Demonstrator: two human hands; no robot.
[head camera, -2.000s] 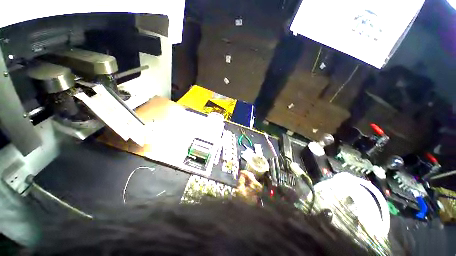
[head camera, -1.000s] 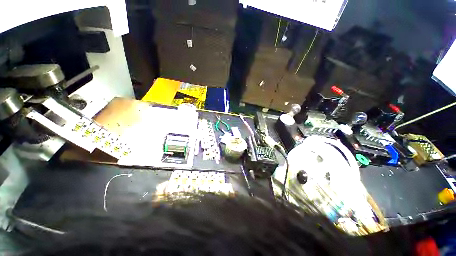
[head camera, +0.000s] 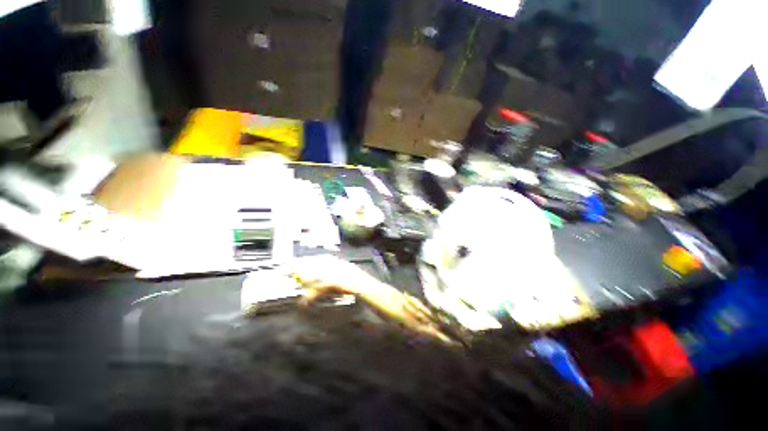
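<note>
The picture is blurred. A pale PCB panel (head camera: 268, 288) lies on the dark mat at the lower centre. My right hand (head camera: 370, 295) reaches in from the lower right, its fingers over the panel's right part; whether it grips the panel or a tool cannot be told. My left hand is not in view. A dark, hairy shape across the bottom hides the near part of the bench. A green-and-white framed device (head camera: 253, 235) lies on white paper (head camera: 198, 220) behind the panel.
A white fan (head camera: 493, 248) stands right of my hand. A small tub (head camera: 360, 212) and green-handled cutters (head camera: 333, 188) are behind. Blurred machine arms (head camera: 50, 210) hold a strip at left. Red-tipped clamp fixtures (head camera: 515, 118) stand at back right. Red (head camera: 644, 362) and blue (head camera: 733, 324) bins are lower right.
The view has swung right, so bench things sit further left and the bins show. My right hand now shows over the panel; one second ago it was not clearly visible there.
</note>
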